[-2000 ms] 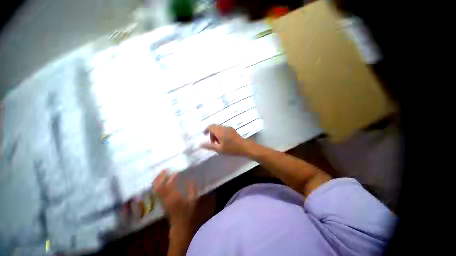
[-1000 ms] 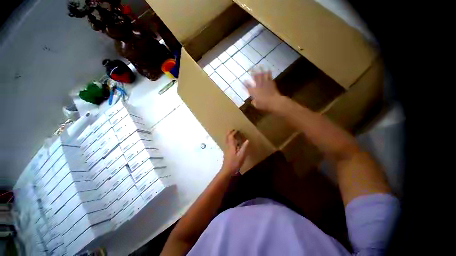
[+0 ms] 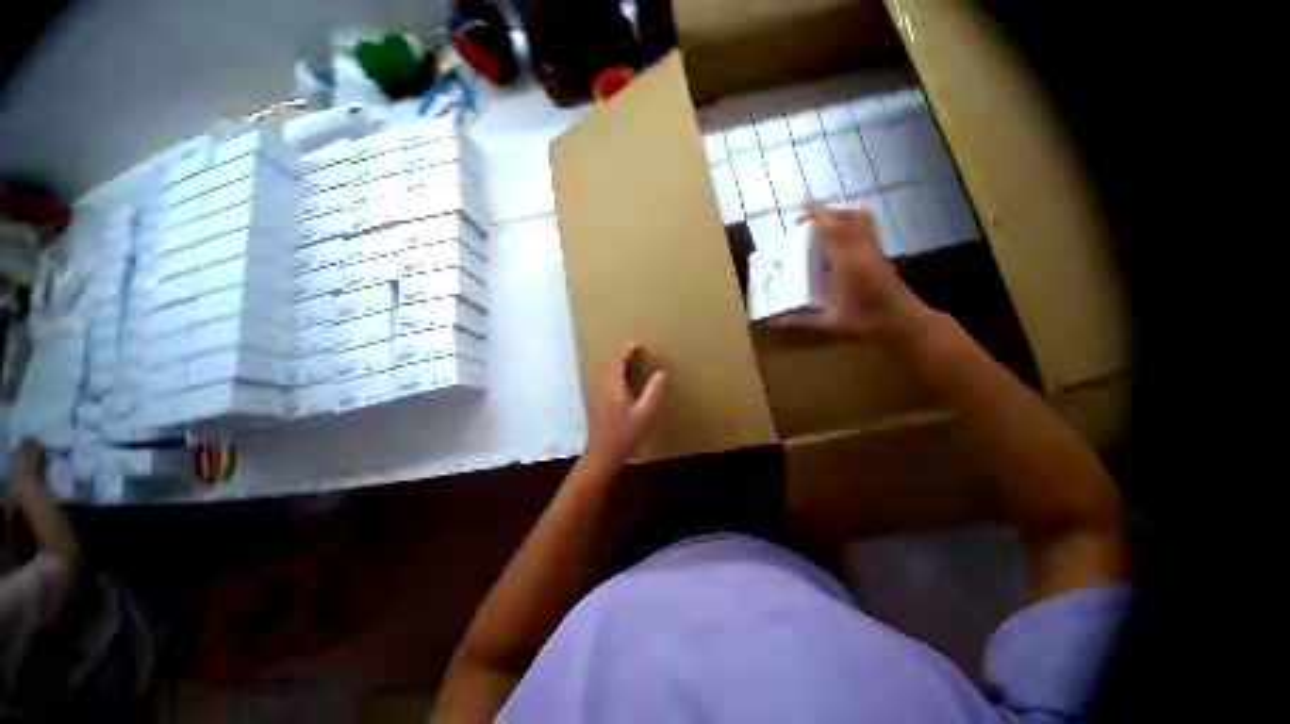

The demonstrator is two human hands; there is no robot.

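Note:
The brown shipping carton [image 3: 863, 488] stands open at the right, with rows of white product boxes [image 3: 835, 149] inside. My right hand [image 3: 859, 276] is over the carton opening, closed on a white product box [image 3: 782, 277]; whether it is one box or several together I cannot tell. My left hand [image 3: 620, 410] lies on the lower part of the tan carton flap [image 3: 644, 262], thumb and fingers apart, holding nothing that shows. The flap lies over the table edge.
More white boxes stand in stacks [image 3: 382, 269] on the white table [image 3: 531, 318]. Red-yellow scissors handles [image 3: 214, 461] are at the front edge. A green object [image 3: 391, 64] and blue handles [image 3: 449, 95] are behind. Another person's hand [image 3: 28, 464] is far left.
The view has turned, bringing the other person into sight at left. My right hand, empty over the carton earlier, now holds a white box. My left hand is still on the flap.

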